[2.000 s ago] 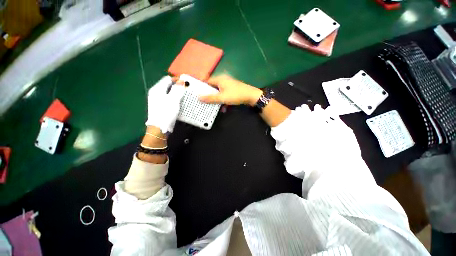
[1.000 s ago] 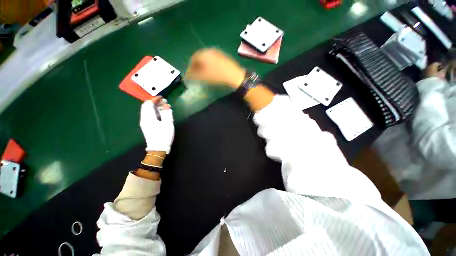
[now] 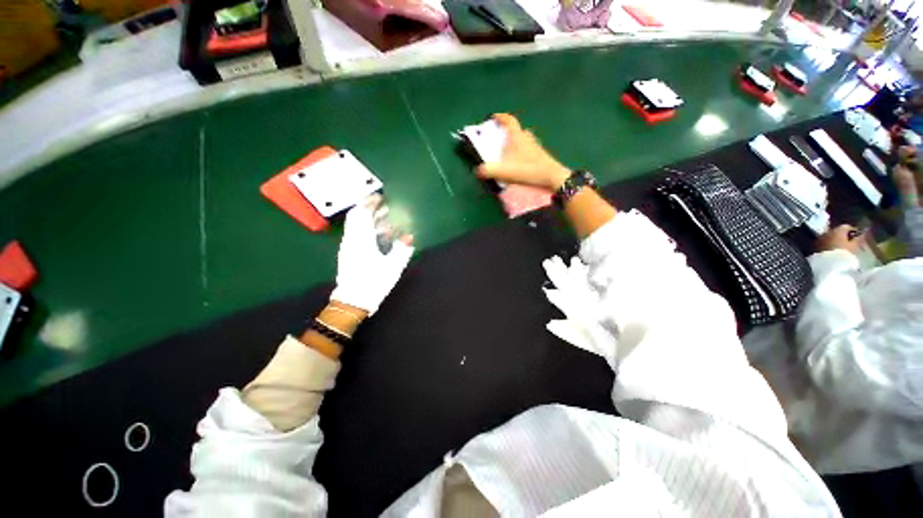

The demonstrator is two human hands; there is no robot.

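My right hand (image 3: 524, 160), bare, grips an electronic unit (image 3: 485, 144) with a white plate and dark housing, tilted over a pinkish-red pad (image 3: 525, 198) on the green conveyor belt (image 3: 273, 116). My left hand (image 3: 372, 256), in a white glove with bare fingertips, is at the near corner of another unit (image 3: 337, 183). Its fingertips are blurred, and whether they touch that unit cannot be told. That unit lies white plate up, partly on a red pad (image 3: 294, 192).
A loose white glove (image 3: 577, 309) lies by my right forearm on the black mat (image 3: 445, 344). A checked bag (image 3: 737, 243) lies at right, beside another person's sleeve (image 3: 860, 304). More units ride the belt, one far right (image 3: 656, 95). Two pale rings (image 3: 101, 485) lie at lower left.
The unit first held in both hands was on the belt by a second ago. My right hand has moved right and taken hold of another unit. The view has shifted.
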